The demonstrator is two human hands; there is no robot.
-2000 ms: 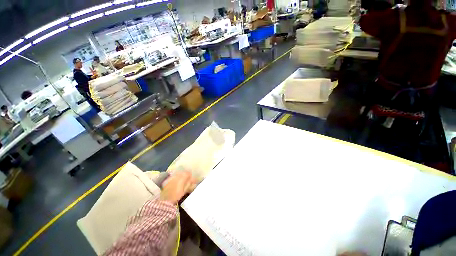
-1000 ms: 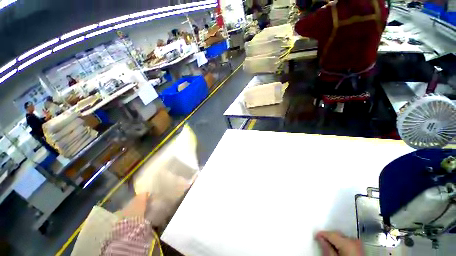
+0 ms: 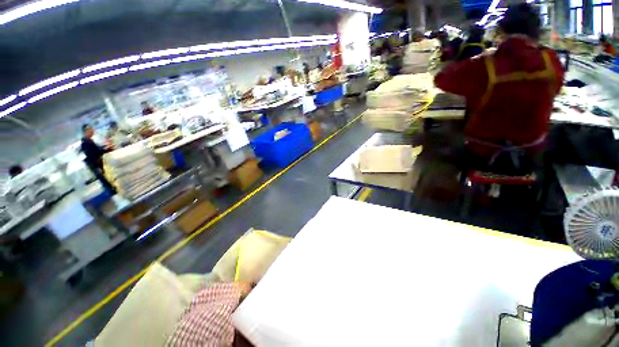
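Beige fabric pieces with yellow edging (image 3: 252, 255) lie at the left edge of the white sewing table (image 3: 400, 278), with another large beige piece (image 3: 146, 305) nearer me. My left arm in a checked sleeve reaches between them at the bottom. Only a sliver of my left hand (image 3: 242, 287) shows by the table edge; its fingers are hidden, so its hold cannot be told. My right hand is out of the picture. The sewing machine under its blue cover (image 3: 570, 298) is cut off at the bottom right.
A white fan (image 3: 594, 223) stands behind the machine. Ahead, a small table (image 3: 345, 169) bears a beige stack, and a person in red (image 3: 509, 95) has their back to me. Across the yellow-lined aisle are a blue bin (image 3: 282, 144) and a beige pile (image 3: 134, 169).
The view has tilted up. My right hand, on the table a second ago, has left the picture. My left hand has gone mostly out of sight, and the beige piece beside it now sits lower.
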